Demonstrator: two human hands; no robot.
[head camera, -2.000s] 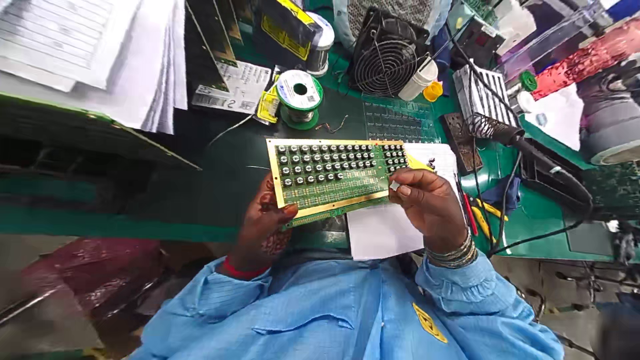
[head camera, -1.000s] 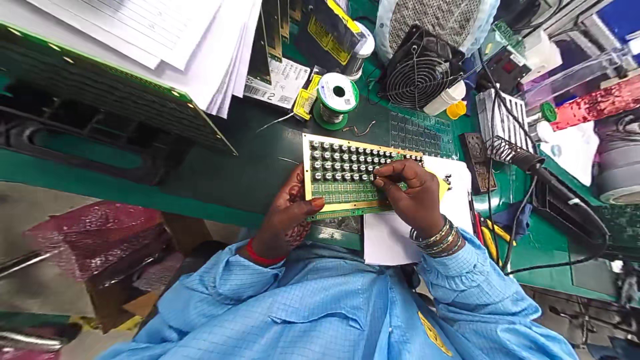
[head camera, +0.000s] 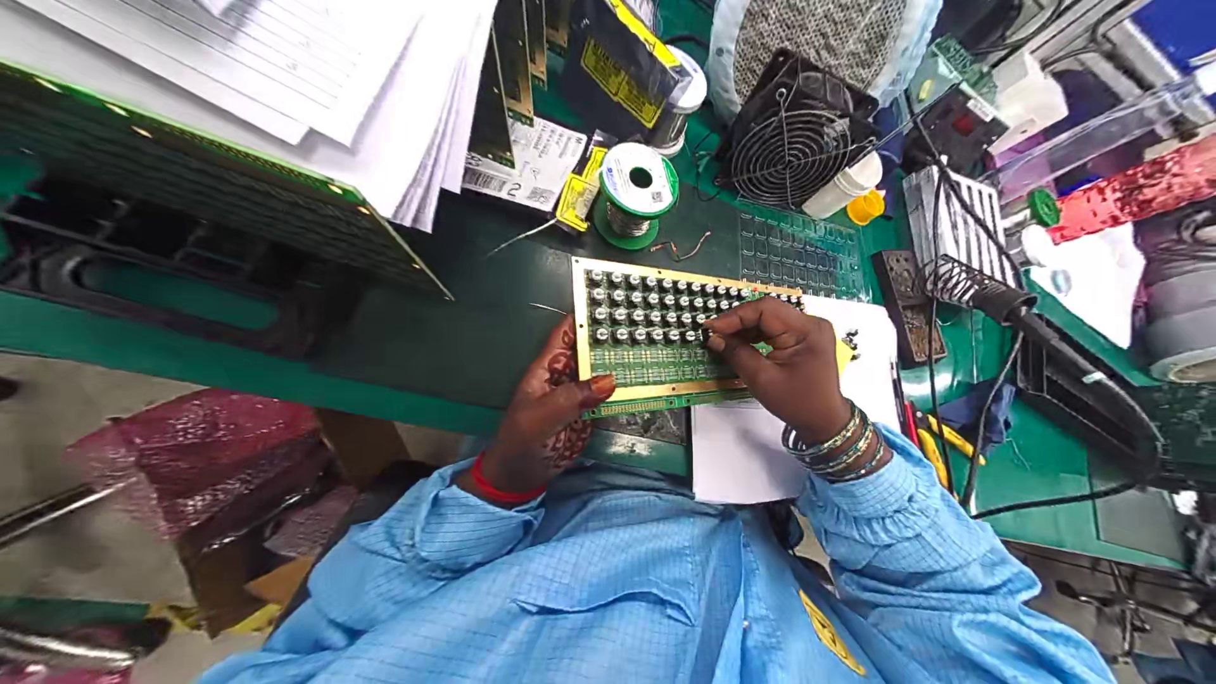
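Observation:
A green circuit board (head camera: 655, 366) with a pale yellow border carries rows of round black-and-silver components across its upper part. My left hand (head camera: 556, 408) grips its lower left corner, thumb on top. Over the board's right part, the thumb and forefinger of my right hand (head camera: 784, 361) pinch together at the end of the lowest component row; a small dark component seems to be between the fingertips, mostly hidden. A few loose dark components (head camera: 850, 344) lie on white paper (head camera: 746, 456) to the right of and beneath the board.
Behind the board stand a solder wire spool (head camera: 635, 195) and a black fan (head camera: 798, 133) with a wire guard. A soldering iron holder (head camera: 978, 290), cables and yellow-handled pliers (head camera: 936, 451) are at the right. Papers (head camera: 313, 76) and an upright rack of boards (head camera: 218, 161) occupy the left.
My right hand has moved left from the board's right edge to the end of the lowest component row. My left hand keeps its hold. The view has shifted left.

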